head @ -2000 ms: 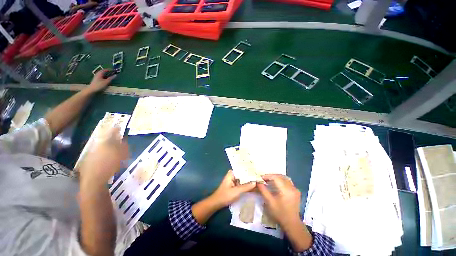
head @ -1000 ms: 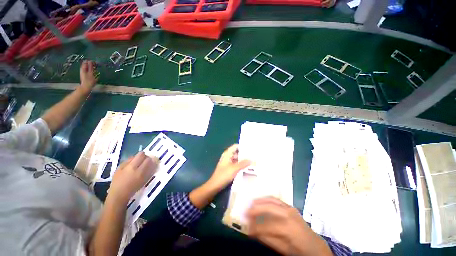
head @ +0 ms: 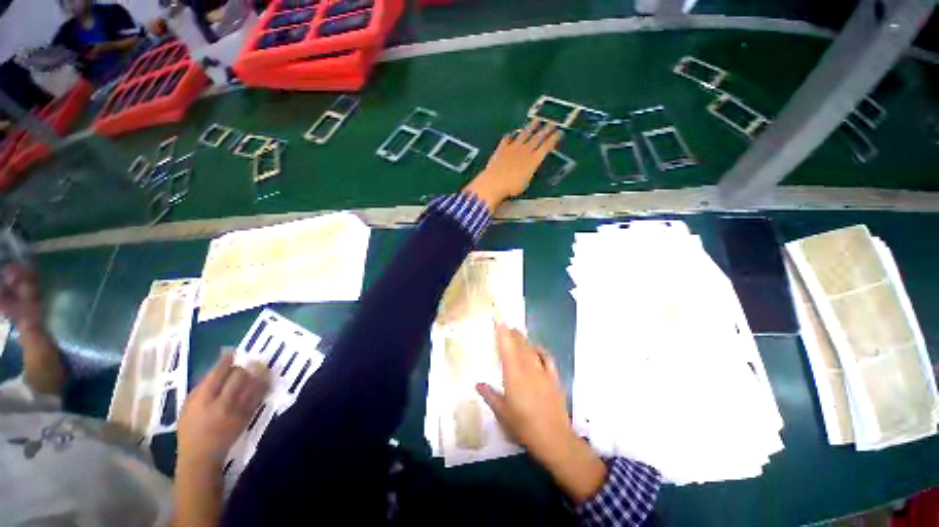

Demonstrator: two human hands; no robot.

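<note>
My left hand (head: 515, 165) reaches across to the green belt, palm down. Its extended fingertips overlap the near edge of a phone frame (head: 557, 111); contact is hard to tell. My right hand (head: 535, 399) rests over the die-cut adhesive sheet (head: 472, 355) on the bench, thumb and fingers apart, with no held piece visible. The sheet has a white edge and tan areas. My right hand covers part of its right side, and my left sleeve passes beside its left edge.
A large white liner stack (head: 659, 350), a black slab (head: 757, 273) and tan sheets (head: 870, 329) lie right. A metal rail (head: 638, 201) borders the belt, crossed by a grey post (head: 813, 103). A coworker's hand (head: 221, 401) works at left.
My left hand has gone from the sheet to the belt. The tan sheet surface now shows, and plain white covers the tan scrap on the large stack. The view has shifted right.
</note>
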